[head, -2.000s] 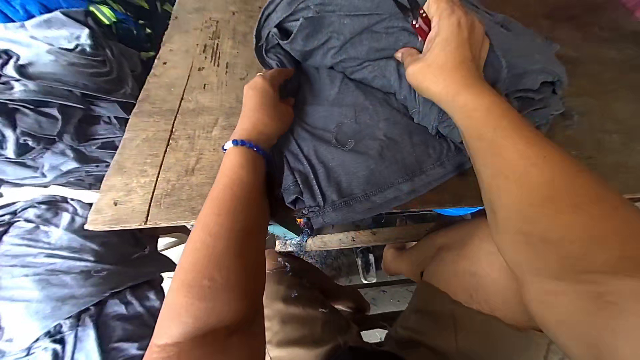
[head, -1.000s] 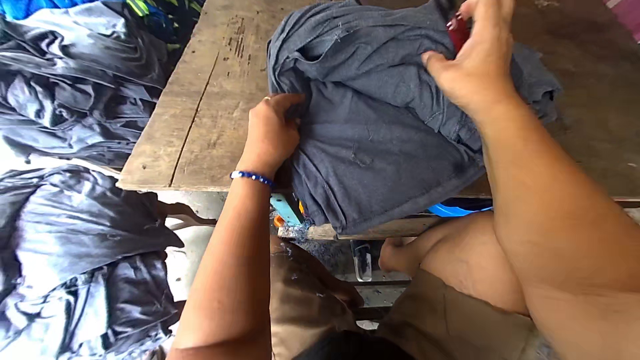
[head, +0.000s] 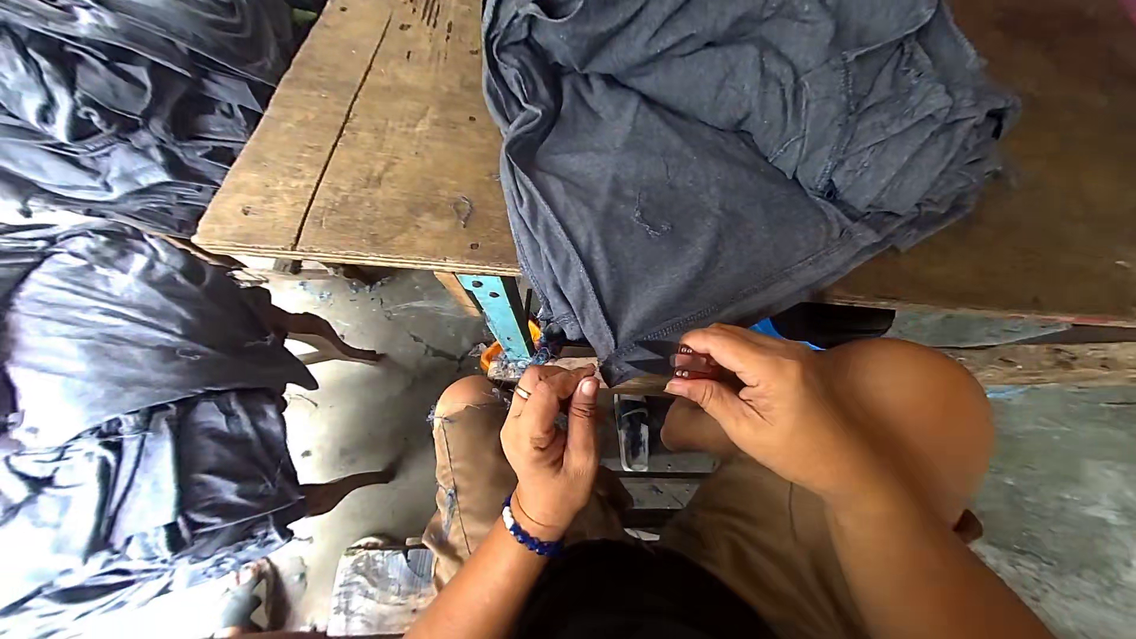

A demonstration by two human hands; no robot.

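Note:
A dark grey cloth garment (head: pixel 674 204) lies bunched on the wooden table, one hemmed corner hanging over the front edge. At that corner my left hand (head: pixel 555 426), with a ring and a blue bead bracelet, pinches thumb against fingers; what is between them is too small to tell, perhaps a thread. My right hand (head: pixel 754 399) holds small red-handled thread snips (head: pixel 695 364), the dark blades pointing left at the garment's corner. A loose thread (head: pixel 652 217) rests on the cloth.
The wooden table (head: pixel 399 142) has its front edge above my knees. Piles of dark grey garments (head: pixel 133 328) stand at the left. A light blue table leg (head: pixel 501 315) is near my left hand, with an orange object behind it. Thread scraps lie on the concrete floor.
Both hands have come down from the garment on the table to its hanging corner at the front edge. The snips moved along in my right hand. My left hand has let go of the garment's left side.

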